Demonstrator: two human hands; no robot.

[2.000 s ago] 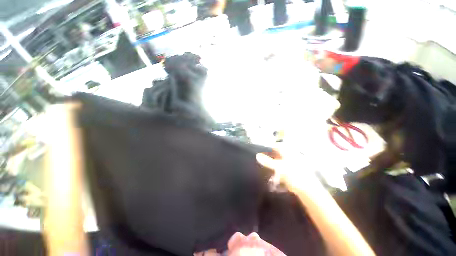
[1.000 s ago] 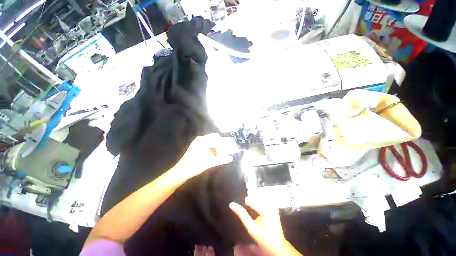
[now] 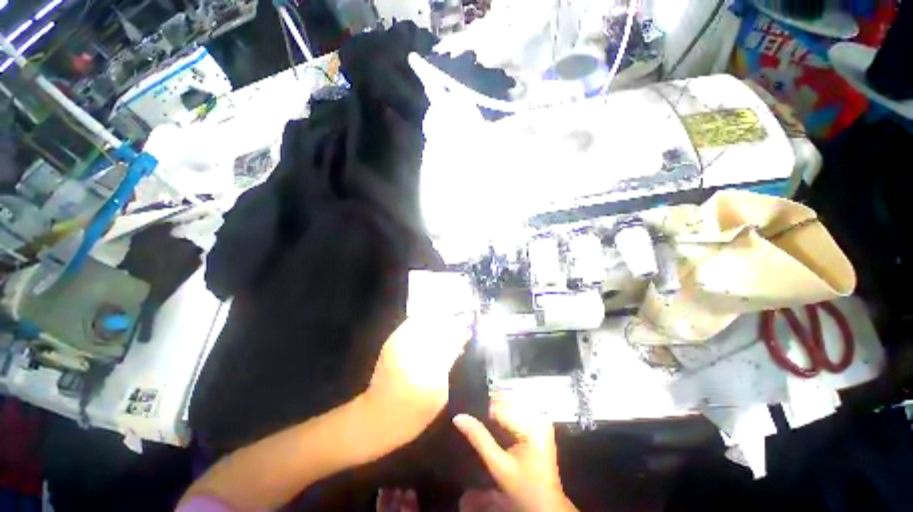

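Observation:
Dark cloth (image 3: 300,300) lies bunched left of the needle area (image 3: 491,275) and hangs toward my lap. My left hand (image 3: 425,360) lies on the cloth close to the needle area, over its right edge; its fingertips are washed out by glare. My right hand (image 3: 516,450) is at the cloth's lower right edge, thumb apart from the fingers; glare hides the fingertips. The white overlock machine (image 3: 611,150) stands right of the cloth, with a dark rectangle (image 3: 546,354) in its front plate.
A cream cloth bag (image 3: 746,260) lies on the machine's right end. Red scissor handles (image 3: 808,338) are right of it. A grey-green machine head (image 3: 85,310) with a blue dot is at left. A black thread cone (image 3: 891,65) is at the upper right.
The cloth was spread in front of me two seconds ago and now lies by the needle. Since one second ago, my left hand has moved slightly down. My right hand has barely moved.

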